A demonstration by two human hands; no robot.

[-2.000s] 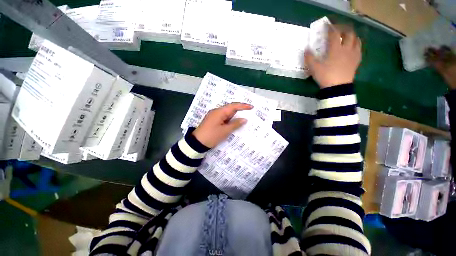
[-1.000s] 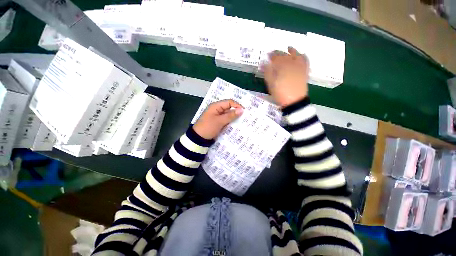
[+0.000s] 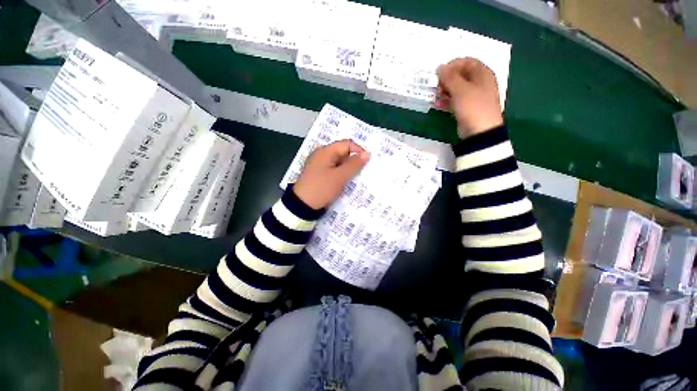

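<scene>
My left hand (image 3: pixel 330 172) holds the white barcode sticker sheets (image 3: pixel 367 221) over the black worktop, thumb and fingers closed on the sheet near its upper middle. The sheets carry rows of small dark labels, with a bare patch near the fingertips. My right hand (image 3: pixel 470 90) is over the row of white product boxes (image 3: pixel 336 42) on the green belt, fingers bent, fingertips at the right edge of one box top. Whether a label is between these fingertips cannot be seen.
Large white cartons (image 3: pixel 99 137) lean in a stack at left beside a grey metal bar (image 3: pixel 134 46). Window packs (image 3: pixel 623 244) with pink and dark contents sit on brown cardboard (image 3: pixel 569 305) at right. Crumpled white paper (image 3: pixel 126 355) lies at lower left. The green conveyor belt (image 3: pixel 581 141) runs beyond the worktop.
The row of boxes has shifted left along the belt since the oldest frame. My right hand moved left, then back right and up over the boxes. My left hand stays on the sheets.
</scene>
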